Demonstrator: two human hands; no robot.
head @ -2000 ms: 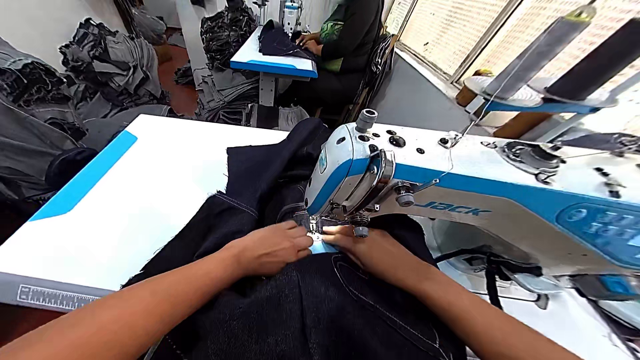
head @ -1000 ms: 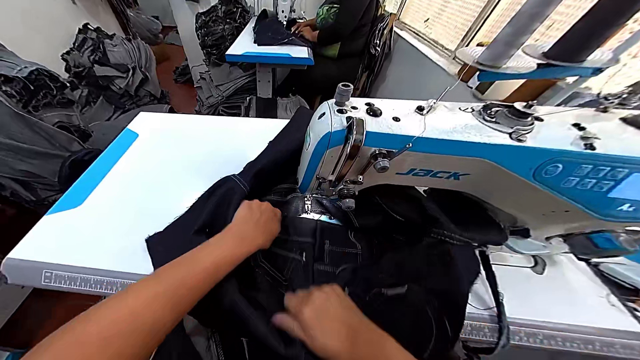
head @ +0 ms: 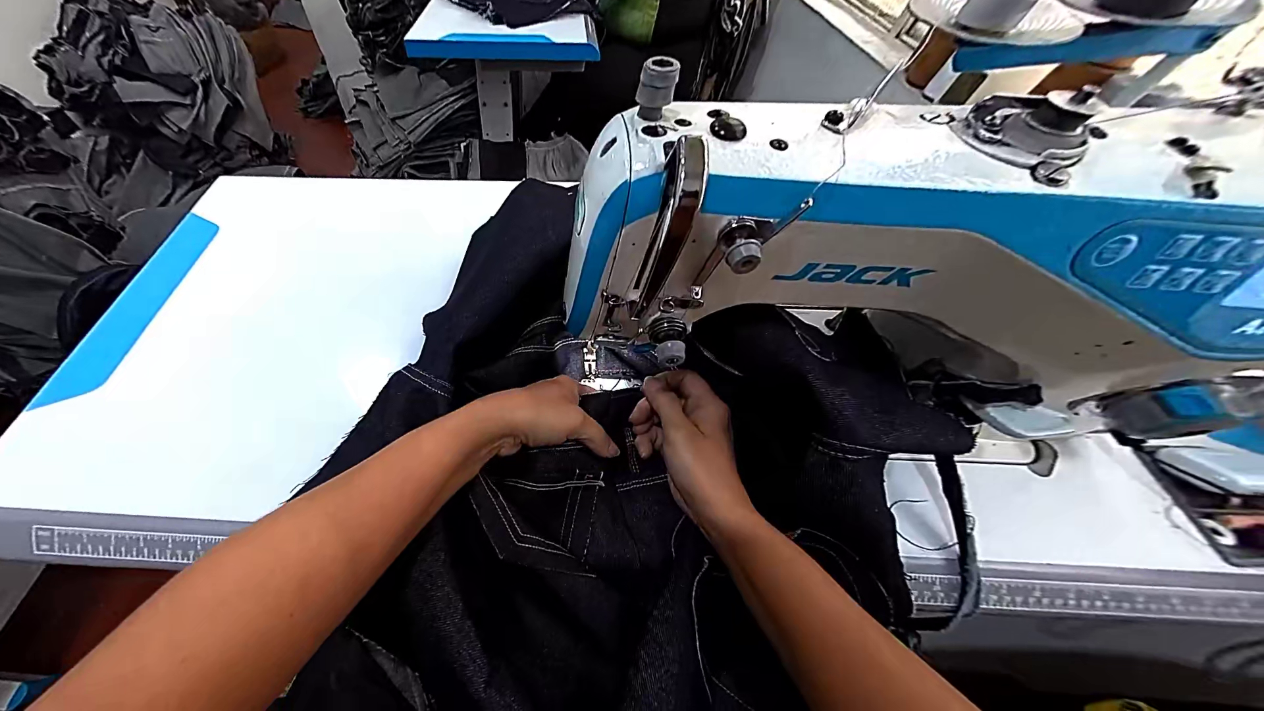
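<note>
Dark denim trousers (head: 553, 612) with pale stitching and a back pocket (head: 541, 513) lie over the table edge and under the arm of a Jack sewing machine (head: 889, 237). Close in front of the presser foot (head: 591, 359), my left hand (head: 548, 415) rests on the upper edge of the denim, thumb pointing right. My right hand (head: 686, 425) pinches the same edge just right of it, fingers curled. A folded strip of denim lies beneath the foot. The fabric under both palms is hidden.
The white sewing table (head: 296, 326) has a ruler strip (head: 128, 544) along its front. Heaps of grey and dark garments (head: 158, 89) stand at the back left, near a second table (head: 502, 47). Thread spools on a stand (head: 997, 18) rise behind the machine.
My right hand has moved from low over the denim up to its edge by the presser foot. My left hand has shifted right, and its thumb now extends along the edge.
</note>
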